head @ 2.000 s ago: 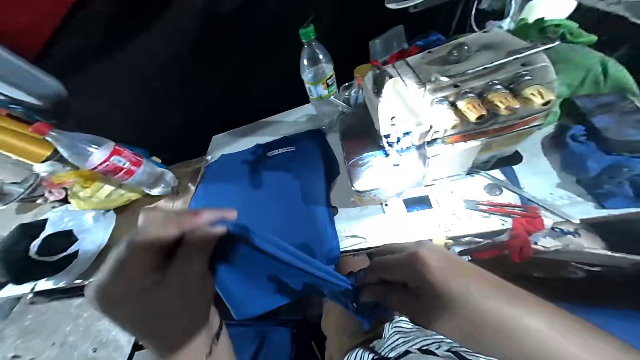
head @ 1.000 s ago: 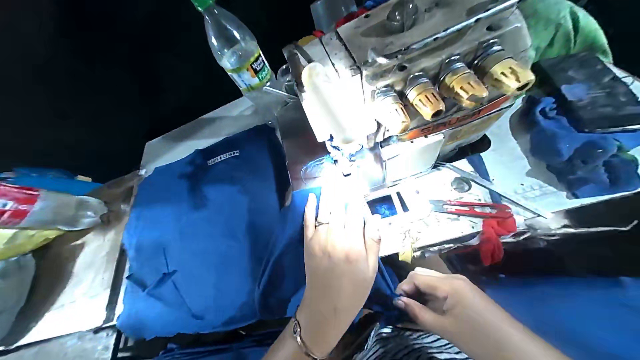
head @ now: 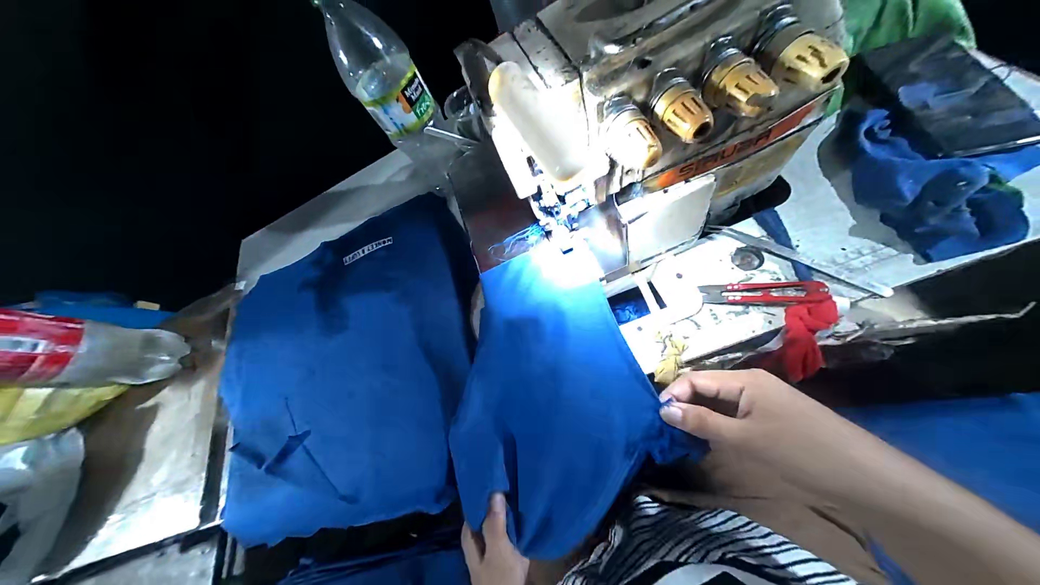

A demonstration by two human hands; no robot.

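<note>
A blue fabric piece (head: pixel 561 390) runs from under the lit presser foot of an overlock sewing machine (head: pixel 650 89) down toward my lap. My left hand (head: pixel 494 546) grips its lower left edge, the fingers partly hidden by the cloth. My right hand (head: pixel 715 410) pinches the right edge between thumb and fingertips. Left of it, another blue fabric piece (head: pixel 349 374) with a small label lies flat on the table. Red-handled thread snips (head: pixel 764 292) rest on the machine's base, right of the needle area.
A plastic bottle with a green label (head: pixel 382 73) stands behind the machine. A red-labelled bottle (head: pixel 89 348) lies at the left. Blue cloth scraps (head: pixel 934 195), a green cloth (head: pixel 910 20) and a red rag (head: pixel 804 337) are at the right. A metal bar (head: pixel 804 260) crosses the base.
My left hand has moved from beside the presser foot down to the cloth's lower edge. The fabric now lies spread out in front of the foot. The view has moved closer to the machine since the earliest frame.
</note>
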